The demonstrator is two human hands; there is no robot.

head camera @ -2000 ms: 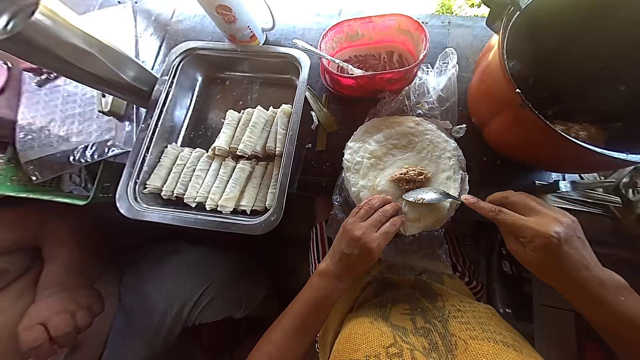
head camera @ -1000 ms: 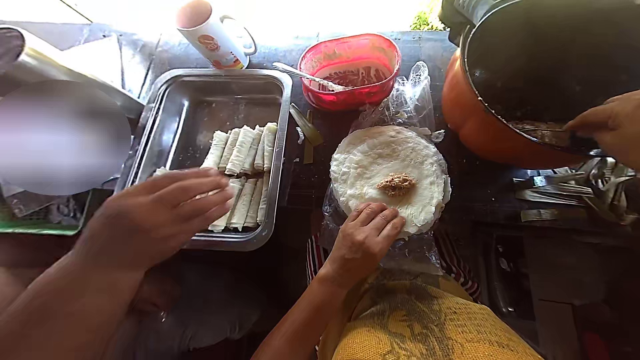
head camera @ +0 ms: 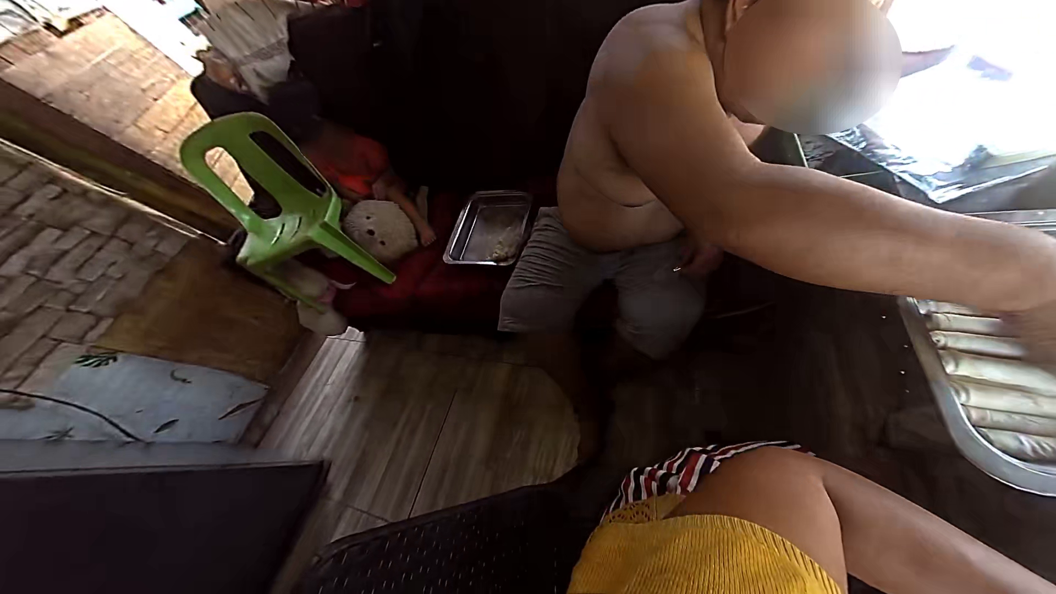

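Neither of my hands is in view; bare skin of my own body shows beside my yellow ribbed clothing, and a limb runs out at the lower right. At the right edge, pale wrapped rolls lie side by side in a metal tray, which the frame cuts off. A co-worker's blurred hand is over these rolls, its arm reaching across from the upper middle.
The co-worker sits on a red seat. Beside them lie another metal tray with a little pale matter in it and a plush toy. A green plastic chair stands left, near another person in red. A dark perforated surface is below.
The view has swung far to the left. Both my hands, the stacked round wrappers with filling, the red bowl and the orange pot have left the view.
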